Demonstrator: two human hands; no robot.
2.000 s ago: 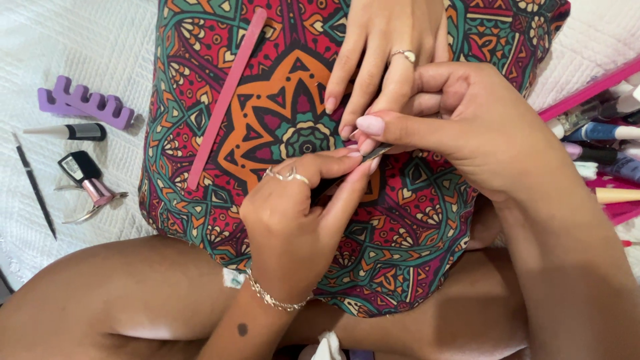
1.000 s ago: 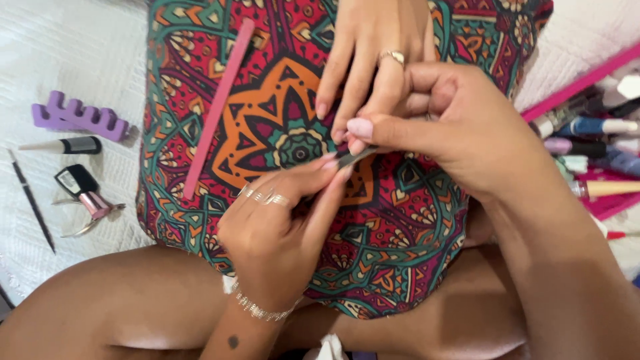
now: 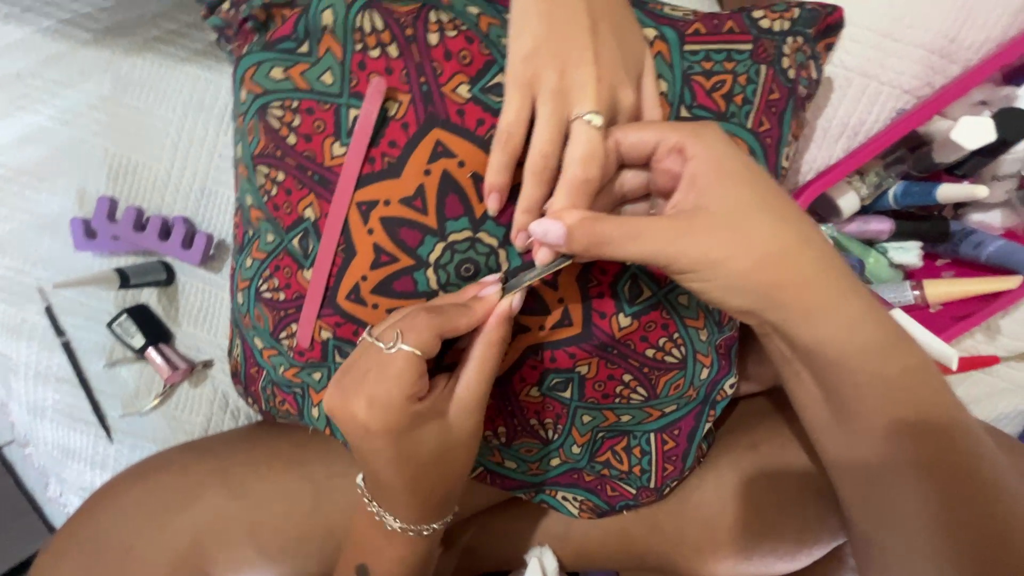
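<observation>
A patterned cushion (image 3: 640, 384) lies across the lap, and another person's hand (image 3: 572, 88) with a ring rests palm down on it. My left hand (image 3: 424, 360), wearing a ring and a bracelet, pinches a slim metal nail tool (image 3: 536, 274) between thumb and fingertips. The tool's far end is at the other person's fingertip; its exact kind cannot be told. My right hand (image 3: 680, 200) holds one of that person's fingers, with my thumb beside its nail. A pink nail file (image 3: 342, 212) lies on the cushion, left of the hands.
On the white quilt at left are a purple toe separator (image 3: 142, 230), a white-and-black nail brush or bottle (image 3: 144, 274), a nail polish bottle (image 3: 152, 340), a metal nipper (image 3: 164, 392) and a thin dark tool (image 3: 76, 364). At right, a pink case (image 3: 904, 120) holds several polish bottles.
The view has shifted slightly. Both hands keep their holds at the other person's fingertip, and the metal tool has tilted a little.
</observation>
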